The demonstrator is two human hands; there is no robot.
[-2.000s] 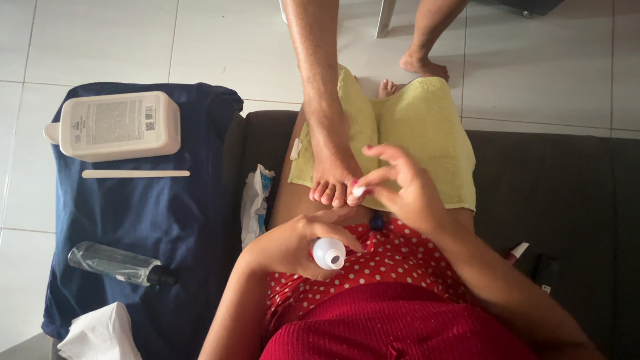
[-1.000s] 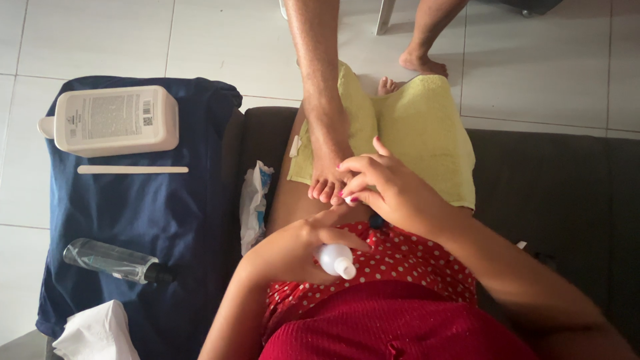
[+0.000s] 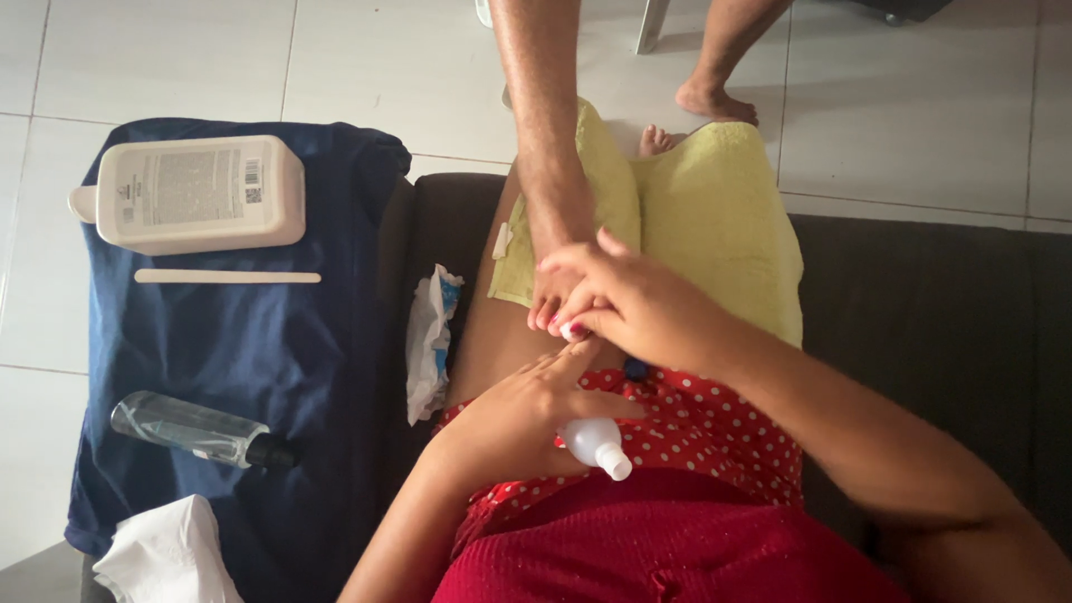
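Observation:
Another person's bare foot (image 3: 553, 285) rests toes toward me at the edge of a yellow towel (image 3: 712, 218) laid over my legs. Between its fingertips my right hand (image 3: 645, 306) pinches a small white cotton piece (image 3: 570, 332) against the toes. My left hand (image 3: 536, 410) lies just below, its fingertips near the toes, and holds a small white plastic bottle (image 3: 590, 440) whose open neck points toward my body. Part of the foot and toes is hidden behind my right hand.
At the left, a dark blue cloth (image 3: 335, 352) bears a large cream bottle (image 3: 201, 194), a flat wooden stick (image 3: 228, 276), a clear bottle with a black cap (image 3: 201, 429) and white tissues (image 3: 172, 553). A crumpled white and blue packet (image 3: 433, 343) lies beside my thigh.
My right hand first moved onto the toes with the cotton. My left hand has tilted the small bottle, and its fingers now reach closer to the toes.

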